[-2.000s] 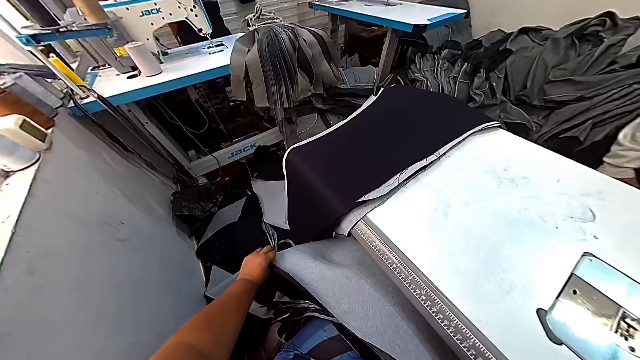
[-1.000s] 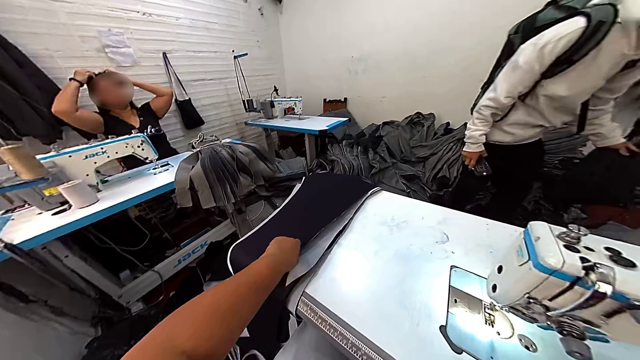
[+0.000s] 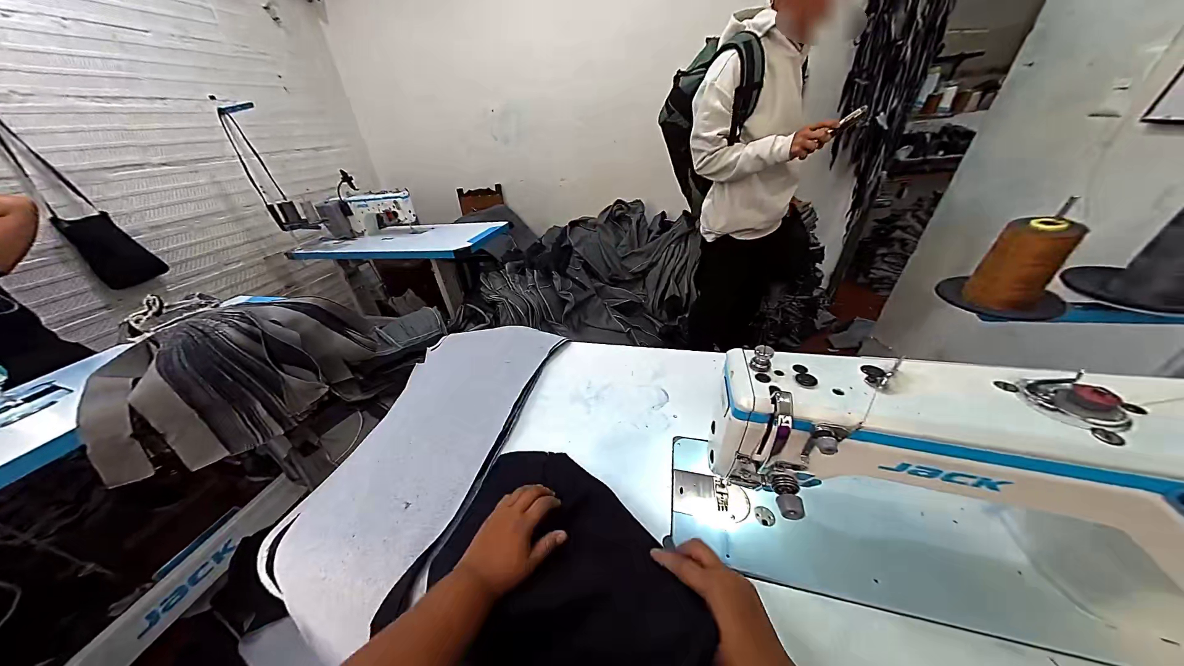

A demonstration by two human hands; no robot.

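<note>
A dark fabric panel (image 3: 573,573) lies on the near left part of the white sewing table (image 3: 601,398). My left hand (image 3: 513,541) rests on top of it with the thumb apart from the fingers. At the panel's right edge, my right hand (image 3: 703,578) has its fingertips on the cloth, close to the metal bed plate of the Jack sewing machine (image 3: 925,462); whether it pinches the cloth is unclear. A light grey fabric piece (image 3: 398,472) lies left of the dark panel and hangs over the table's left edge. The machine's lamp lights the needle area (image 3: 726,499).
A bundle of grey cut pieces (image 3: 231,379) hangs over a table at left. Behind stand another sewing table (image 3: 407,242) and a large fabric heap (image 3: 610,268). A person (image 3: 754,139) with a backpack stands holding a phone. Thread cones (image 3: 1027,264) sit at right.
The view has swung right. My right hand has come into view at the dark panel. The light grey piece now lies exposed at left. The person with the backpack now stands more upright, holding up a phone.
</note>
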